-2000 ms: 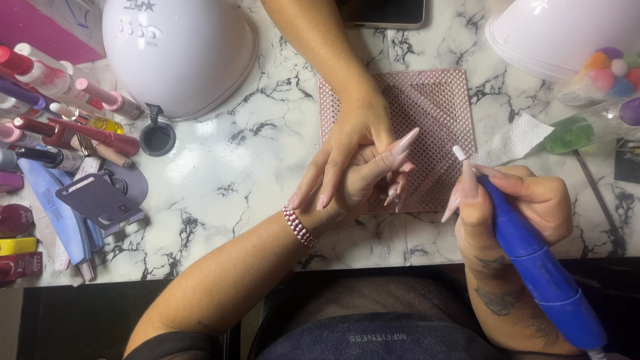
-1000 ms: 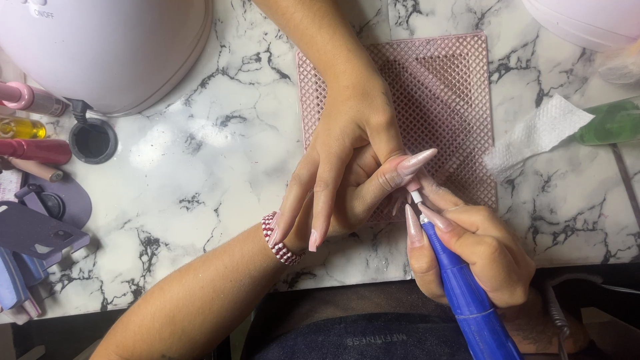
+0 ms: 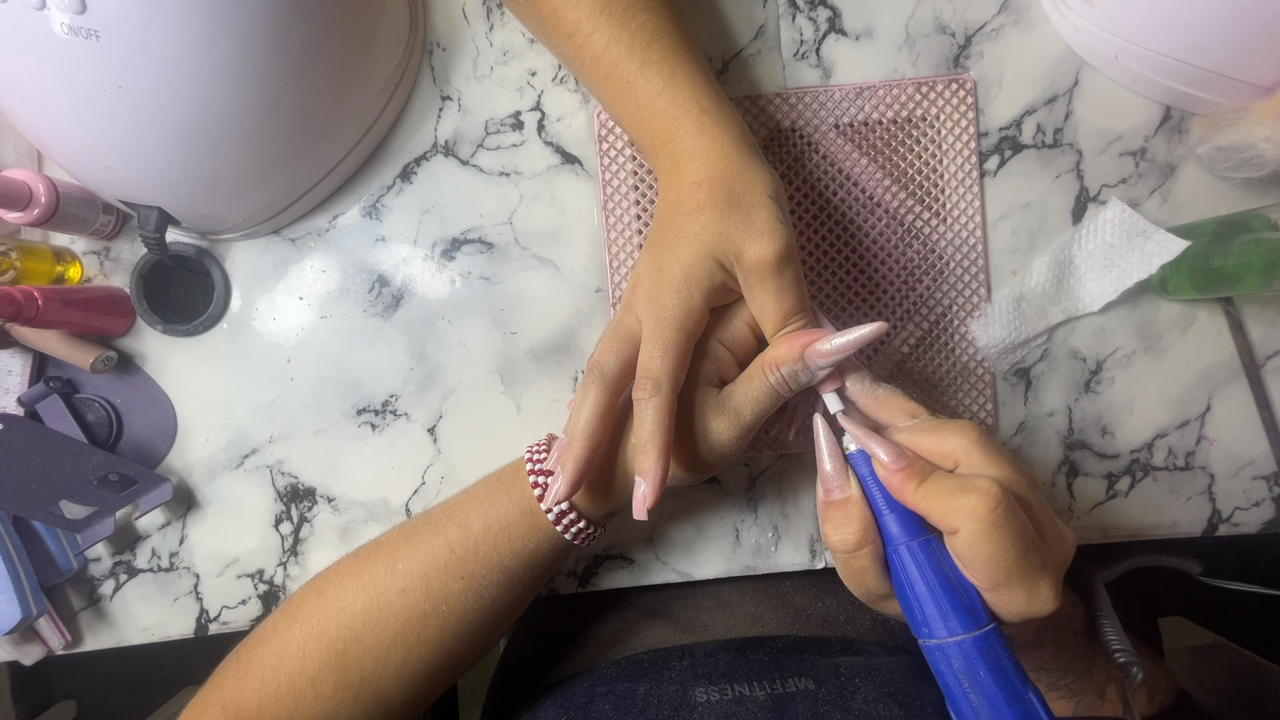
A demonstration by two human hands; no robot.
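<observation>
My left hand (image 3: 735,400), with a beaded bracelet (image 3: 562,490) at its wrist, holds another person's hand (image 3: 715,240) around its fingers over a pink dust-collector grille (image 3: 900,180). That person's other fingers lie across my wrist. In my right hand (image 3: 960,500) is a blue electric nail drill (image 3: 925,580), gripped like a pen. Its white bit (image 3: 832,401) is at a fingertip just beneath my left thumb; whether it touches the nail is hard to tell. Both my hands have long, pointed pink nails.
A white nail lamp (image 3: 230,110) stands upper left, near a dark round holder (image 3: 180,290), polish bottles (image 3: 65,310) and nail files (image 3: 20,580). At the right lie a paper towel (image 3: 1090,270) and a green bottle (image 3: 1225,255). A second white device (image 3: 1180,45) stands upper right.
Two seconds ago my right hand held the drill apart from the other hands, at the right; it has since moved left to the held finger. The view has come closer.
</observation>
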